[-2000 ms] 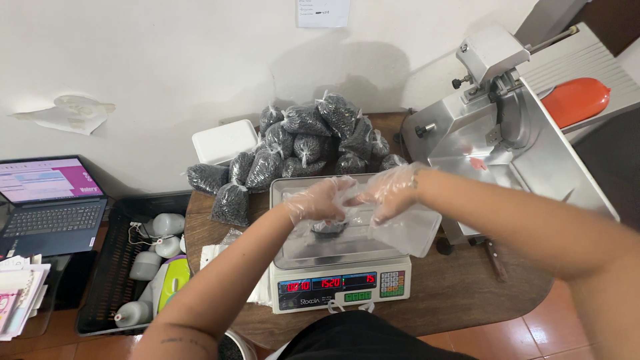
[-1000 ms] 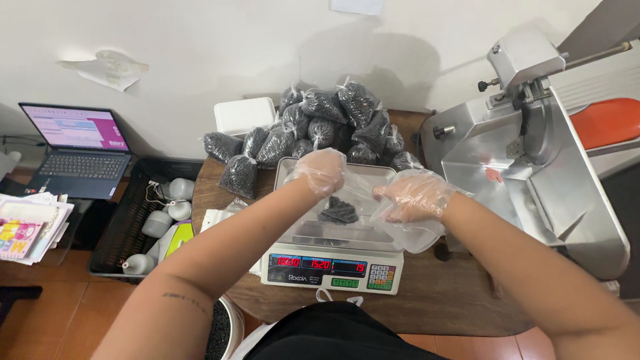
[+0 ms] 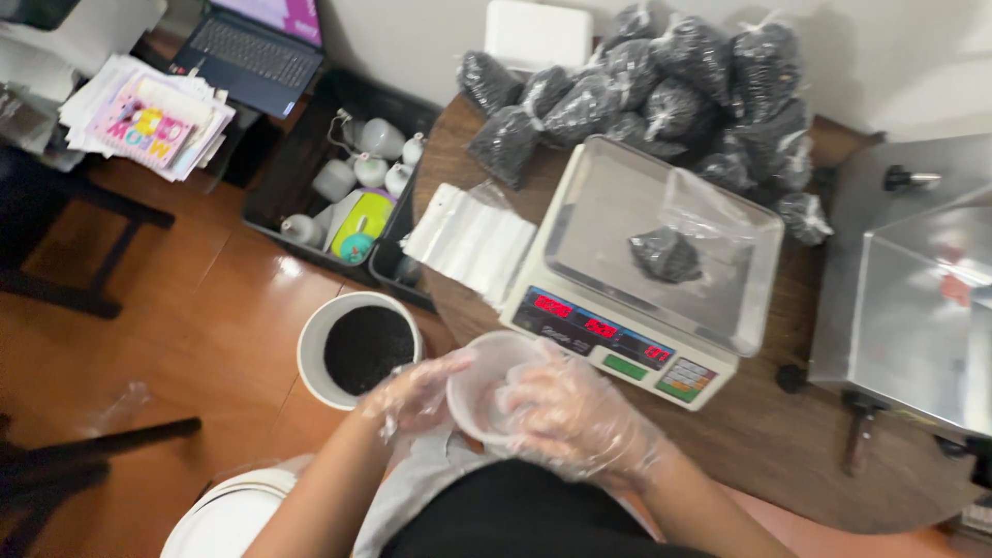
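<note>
My right hand (image 3: 577, 411), in a clear plastic glove, holds a translucent plastic tub (image 3: 492, 387) in front of my body. My left hand (image 3: 418, 391), gloved too, is at the tub's left side with its fingers apart; whether it grips the rim is unclear. Just beyond the tub is a white digital scale (image 3: 535, 302) with a lit red display. On its metal pan (image 3: 597, 209) lies a clear bag (image 3: 666, 254) with a little dark granular material, its mouth loose. A white bucket (image 3: 306, 349) of black granules (image 3: 368, 349) stands left of my left hand.
Several tied bags of dark granules (image 3: 674, 108) are heaped behind the scale, beside a white box (image 3: 539, 35). Flat plastic bags (image 3: 473, 240) lie left of it. A metal slicer (image 3: 914, 310) is at the right. A black crate (image 3: 271, 205) with bottles and a lidded bucket (image 3: 232, 519) are at the left.
Both hands have moved from over the scale pan toward my body, the right one with the tub. The bag now lies on the pan without a hand at it. The view has swung left and down.
</note>
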